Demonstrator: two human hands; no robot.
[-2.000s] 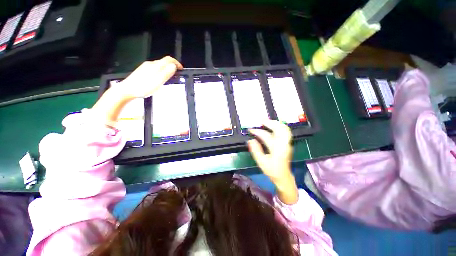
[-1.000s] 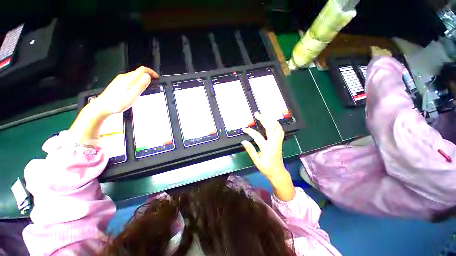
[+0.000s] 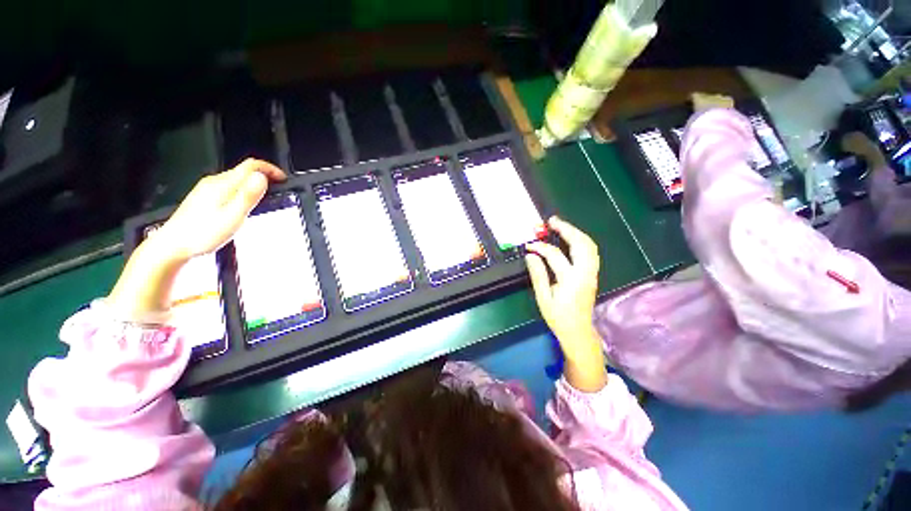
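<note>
A black five-slot phone tray (image 3: 372, 321) lies on the green mat in front of me, tilted in view. It holds lit phones side by side, with white screens. The rightmost phone (image 3: 502, 198) has a red block and a green block at its near end. The leftmost phone (image 3: 197, 299) shows an orange band and is partly hidden by my left hand. My left hand (image 3: 212, 212) lies over the tray's far left part, fingers near the far edge, not closed round anything. My right hand (image 3: 569, 284) is at the near right corner, fingertips at the rightmost phone's near end, holding nothing.
An empty tray (image 3: 365, 125) lies behind the working tray. A yellow-wrapped post (image 3: 597, 72) slants behind at right. A worker's pink sleeve (image 3: 744, 205) reaches over a neighbouring tray (image 3: 654, 165) at right. A crumpled white scrap (image 3: 25, 435) lies at far left. A dark tray stack (image 3: 40, 150) stands far left.
The view has shifted, so the tray appears further left and more slanted. My right hand has moved from the fourth phone's near end to the rightmost phone's. My left hand stays over the tray's left part.
</note>
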